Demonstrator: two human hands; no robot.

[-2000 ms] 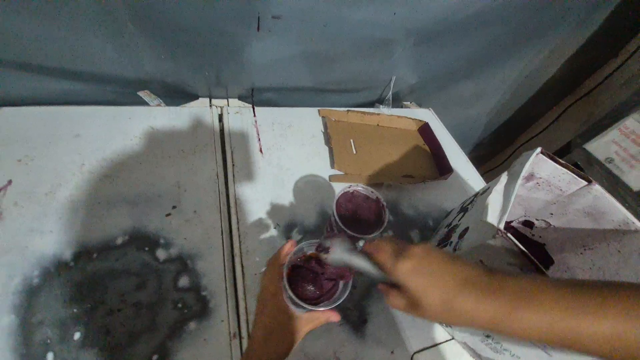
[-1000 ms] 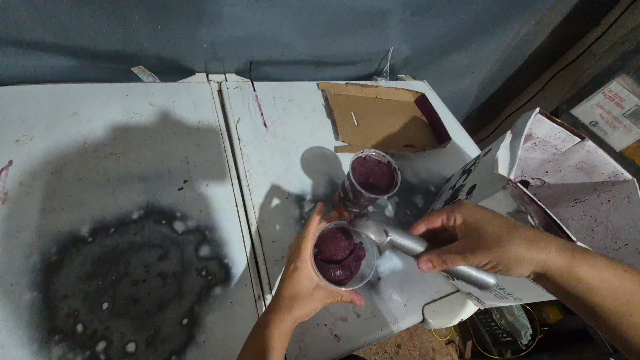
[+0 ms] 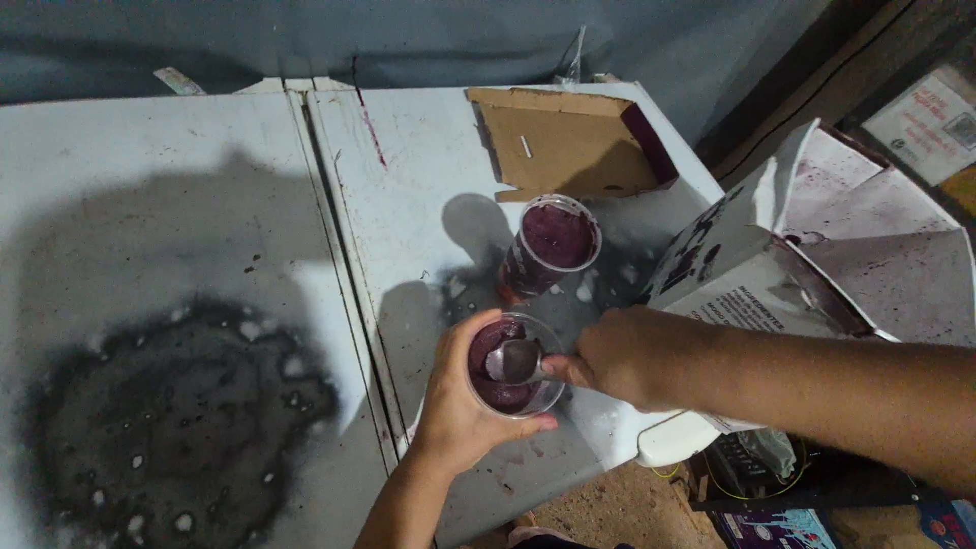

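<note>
My left hand (image 3: 465, 404) is wrapped around a clear plastic cup (image 3: 550, 398) that holds a dark purple frozen mass, likely açaí. In my right hand (image 3: 621, 358) is a metal ice cream scoop (image 3: 515, 361); its bowl rests in the cup against the purple mass, and its handle is mostly hidden by the fingers. Just behind stands a second plastic cup (image 3: 560, 236), filled near its rim with the same purple mass. To the right, beside my right forearm, is an open white carton (image 3: 732, 282) with purple smears on its inner flaps.
The white chest freezer lid (image 3: 412, 191) under the cups has a long seam and dark stains. A cut cardboard tray (image 3: 572, 141) lies at its back edge, near a grey sheet (image 3: 427, 38). Boxes (image 3: 926, 126) stand far right; other items sit below the front edge.
The scoop has moved left from beside the held cup into it, with my right hand following. The filled cup behind stays standing on the lid.
</note>
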